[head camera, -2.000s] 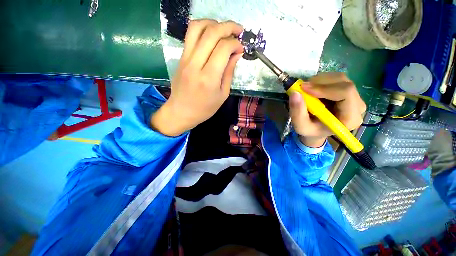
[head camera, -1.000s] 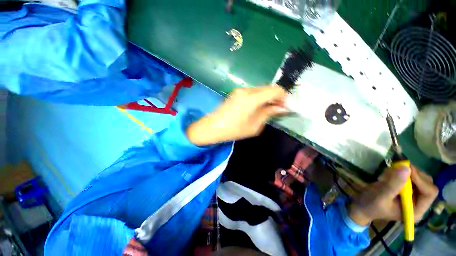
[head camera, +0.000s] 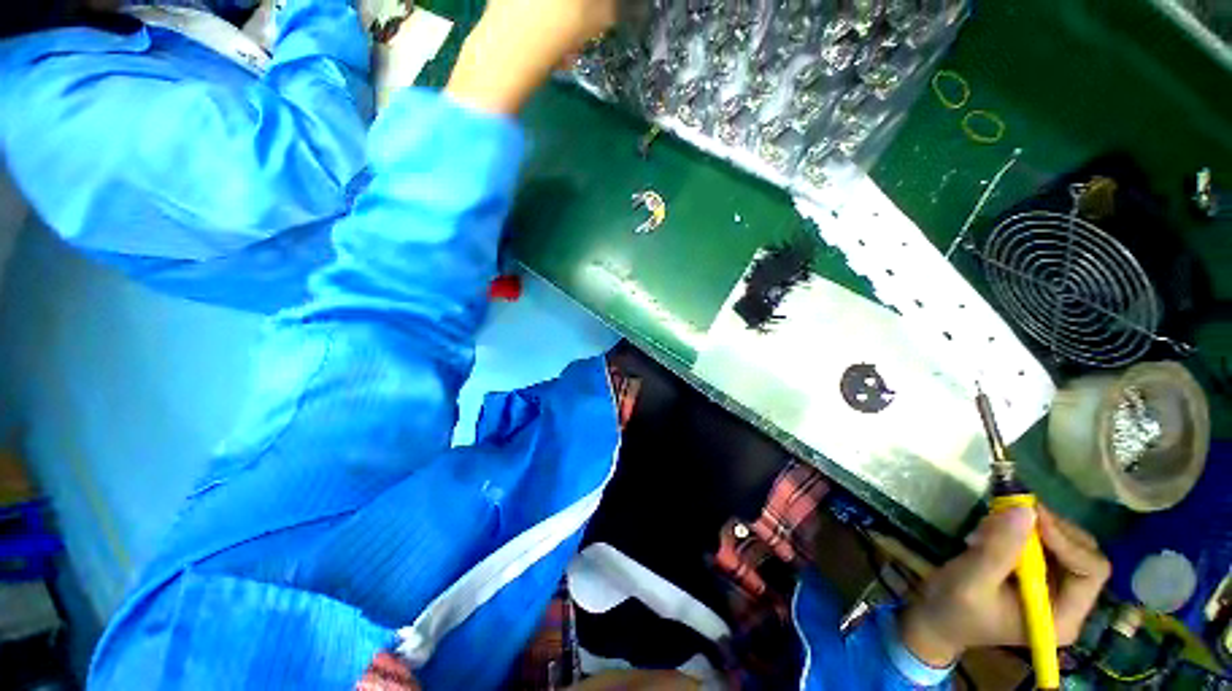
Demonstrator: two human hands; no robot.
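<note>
A black round circuit board (head camera: 866,388) with silver pads lies alone on the white sheet (head camera: 797,385). My right hand (head camera: 1007,587) holds the yellow soldering iron (head camera: 1032,581); its metal tip points up over the end of the perforated white strip (head camera: 932,290). My left hand (head camera: 534,41) is stretched out to the top edge of the picture, left of the clear blister tray (head camera: 770,81). Its fingers are cut off by the edge, so whether it holds anything is hidden. A dark bristly heap of short pieces (head camera: 776,286) lies at the sheet's upper left edge.
A beige ring with silvery shreds (head camera: 1132,435) and a black fan with a wire guard (head camera: 1070,286) stand at the right. A small yellow and silver part (head camera: 650,211) lies on the green mat. Yellow-green loops (head camera: 984,127) lie beyond. A person's blue sleeve (head camera: 176,176) is at the left.
My left hand has left the round board and reached far up and left. The iron has moved off the board to the right. The view has swung, showing the tray and fan.
</note>
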